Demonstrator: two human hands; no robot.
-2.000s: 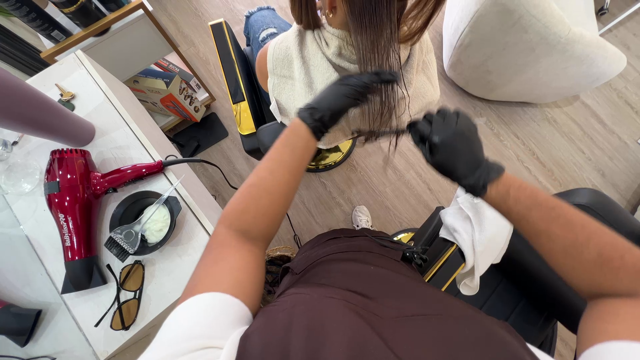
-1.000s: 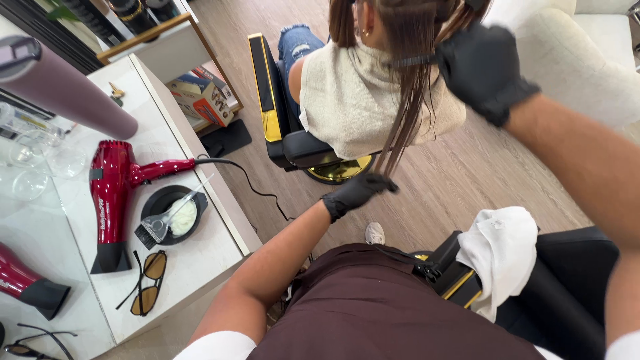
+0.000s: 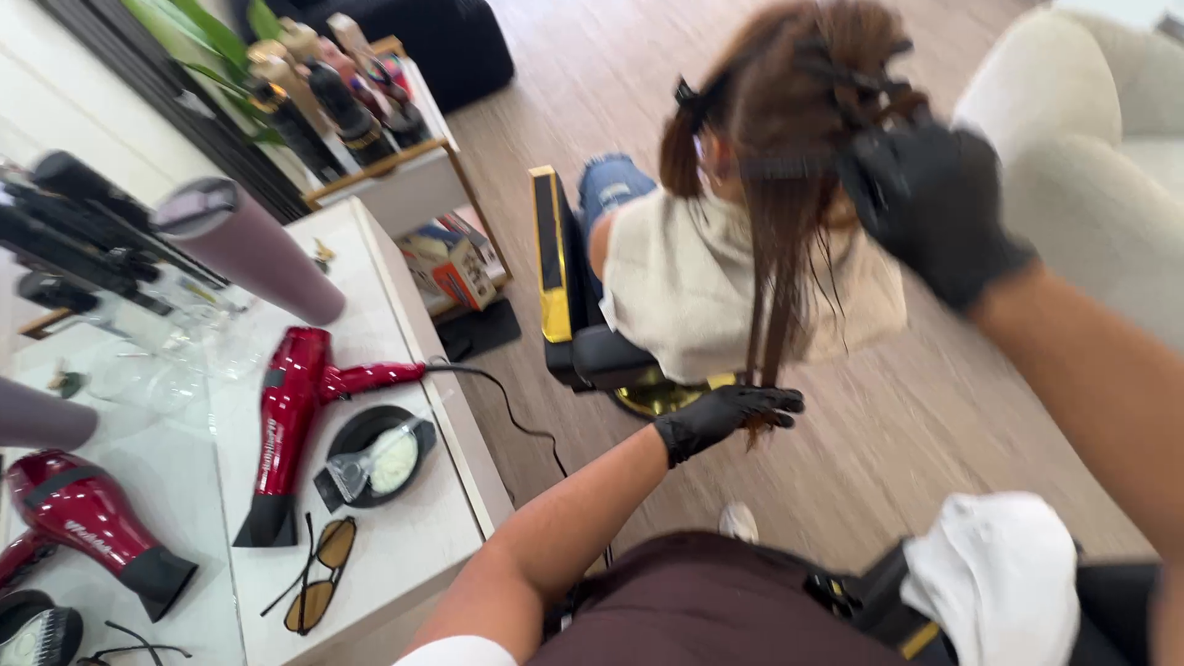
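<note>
A seated person's long brown hair [image 3: 772, 268] hangs over a beige towel [image 3: 689, 287] on the shoulders; other hair is clipped up in sections. My left hand [image 3: 731, 418], in a black glove, is closed around the ends of a strand below the towel. In my right hand [image 3: 934, 208], also gloved, is a dark comb [image 3: 786, 167], lying across the hair near ear height. A black bowl [image 3: 377, 499] of white cream, with a clear tint brush [image 3: 356, 470] across it, rests on the white counter [image 3: 407, 592] at left.
Beside the bowl lie a red hair dryer [image 3: 294, 421] with its cord and sunglasses [image 3: 321, 573]. A purple tumbler [image 3: 254, 254] stands behind. The black and gold salon chair [image 3: 552, 254] holds the person. A white towel [image 3: 994, 578] hangs at lower right. A pale armchair [image 3: 1064, 157] is at upper right.
Two seconds ago both hands were close together at the hair. Since one second ago, my left hand has closed on the strand's ends. The view has shifted, showing more of the counter and head.
</note>
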